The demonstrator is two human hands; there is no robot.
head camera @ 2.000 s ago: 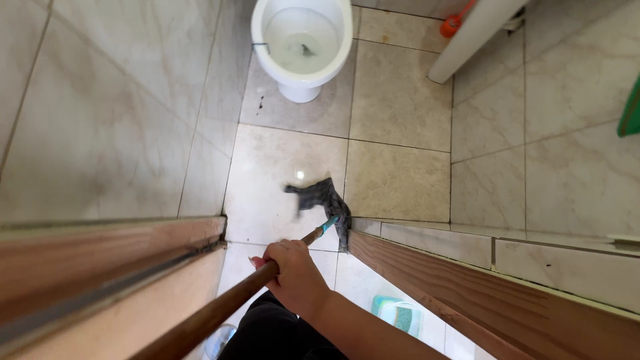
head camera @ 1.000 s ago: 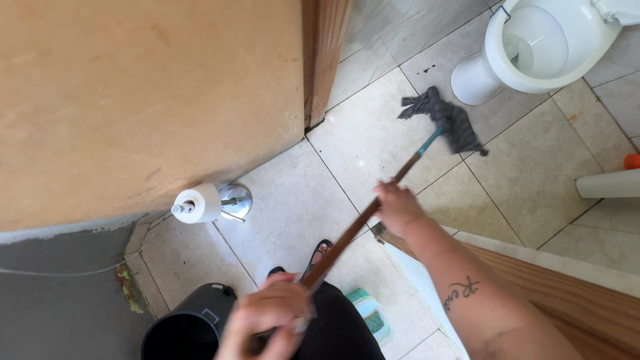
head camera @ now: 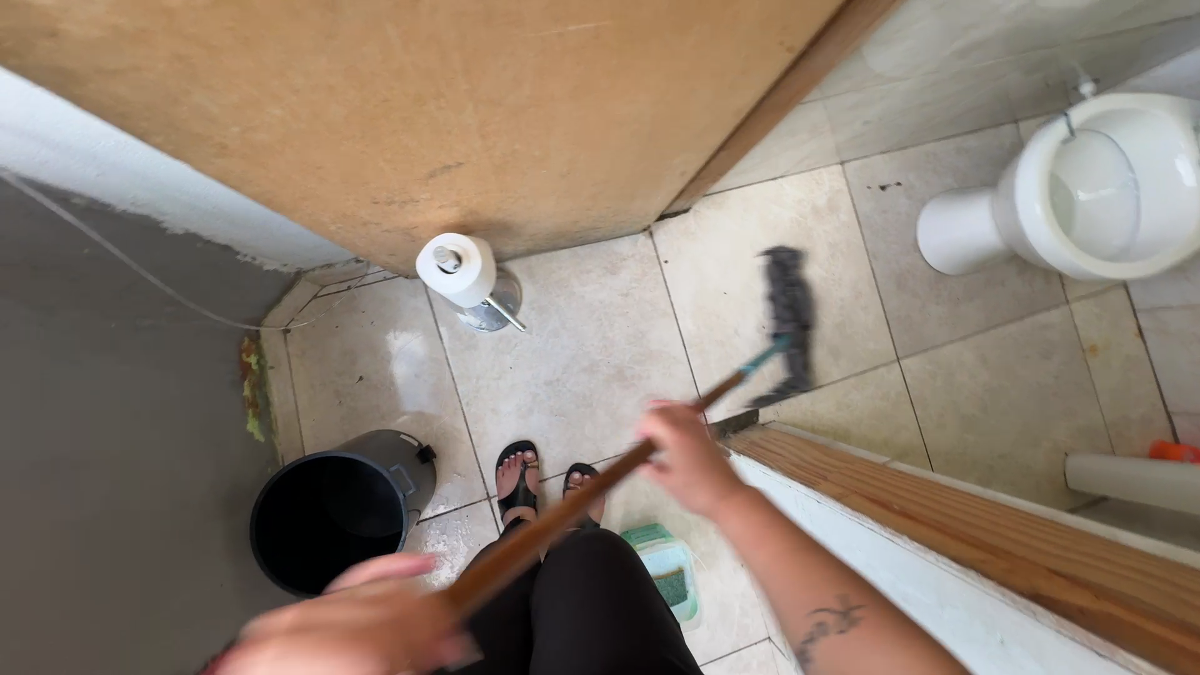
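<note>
A brown wooden pole (head camera: 553, 525) runs from the bottom left up to a blue-green socket and a dark grey cloth (head camera: 792, 314), blurred, on the pale floor tiles at the doorway. My right hand (head camera: 684, 455) is closed around the pole partway along it. My left hand (head camera: 352, 623), blurred at the bottom edge, grips the pole near its upper end. The cloth lies on the floor to the left of a white toilet bowl (head camera: 1022, 230).
A black bucket (head camera: 417, 469) stands at the lower left. A toilet paper holder (head camera: 487, 314) with a roll is by the wooden door (head camera: 525, 122). A green-tinted container (head camera: 689, 600) sits beside my legs. The wooden door frame (head camera: 937, 516) borders the right side.
The cloth has moved away from the toilet base, back toward the doorway. Both hands stay on the pole since one second ago. The view swung widely after the oldest frame.
</note>
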